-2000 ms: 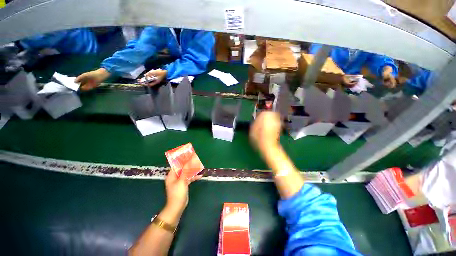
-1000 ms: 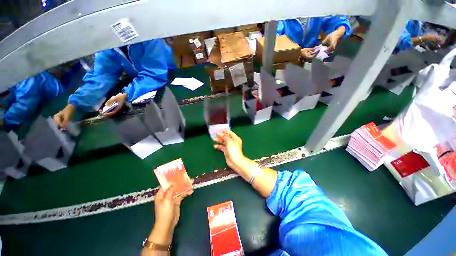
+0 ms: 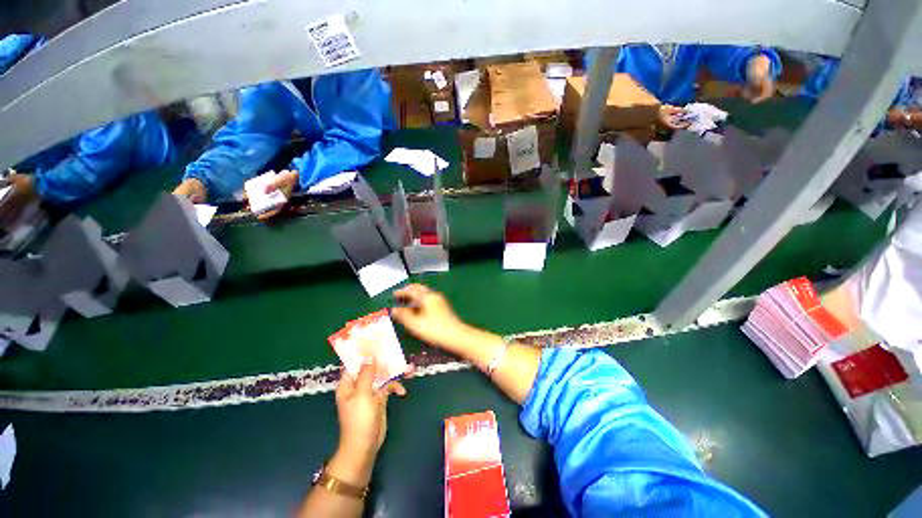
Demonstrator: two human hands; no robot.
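My left hand (image 3: 364, 400) holds a small fan of red and white inserts (image 3: 370, 346) above the worn rail. My right hand (image 3: 430, 316) is beside the fan's upper right edge, fingers bent; whether its fingertips touch an insert is unclear. A stack of red inserts (image 3: 474, 467) lies on the table between my arms. Beyond my hands, open white boxes with grey flaps stand on the green belt. One box (image 3: 382, 273) is just above my right hand. The box to its right (image 3: 429, 253) and another further right (image 3: 524, 253) show red inside.
The worn conveyor rail (image 3: 566, 337) crosses between table and belt. A slanted grey post (image 3: 773, 182) stands at right. Pink-edged inserts (image 3: 784, 339) and a white bag (image 3: 895, 293) lie far right. People in blue sleeves work opposite, beside brown cartons (image 3: 511, 147).
My right hand has moved from a box on the belt back to the fan in my left hand. The view has shifted, and another box beyond my hands now shows red inside.
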